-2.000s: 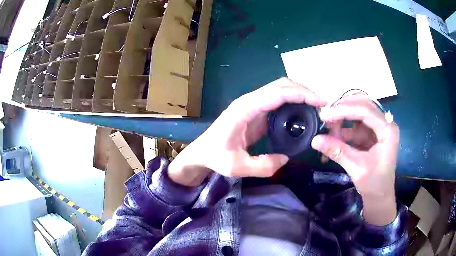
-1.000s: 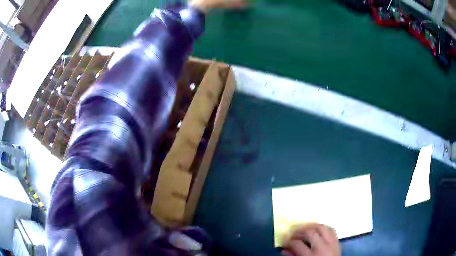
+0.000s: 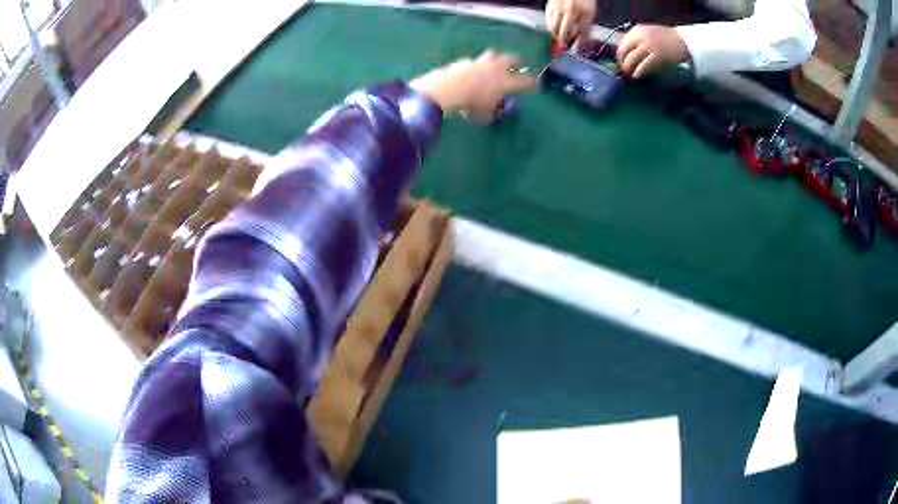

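My left hand (image 3: 478, 87) reaches far across the bench, blurred, with its sleeve over the partitioned carton. A small dark thing (image 3: 504, 108), perhaps a speaker driver, shows at its fingers, mostly hidden. A thin pale wire shows beside them. Whether the hand grips the dark thing cannot be told. The white sheet (image 3: 591, 458) lies on the near bench top, cut off by the bottom edge. Only a sliver of my right hand (image 3: 574, 501) shows over it at the bottom edge.
The partitioned carton (image 3: 118, 236) stands at left. Across the pale dividing strip (image 3: 610, 295), another person's hands (image 3: 645, 49) work on a dark device (image 3: 586, 81). Red-and-black assemblies (image 3: 827, 182) lie at far right. A white paper scrap (image 3: 776, 423) lies at near right.
The speaker driver was between both hands at first; then my left arm swung forward over the carton. The view has tilted up, bringing another person's hands in. My right hand has nearly left the picture.
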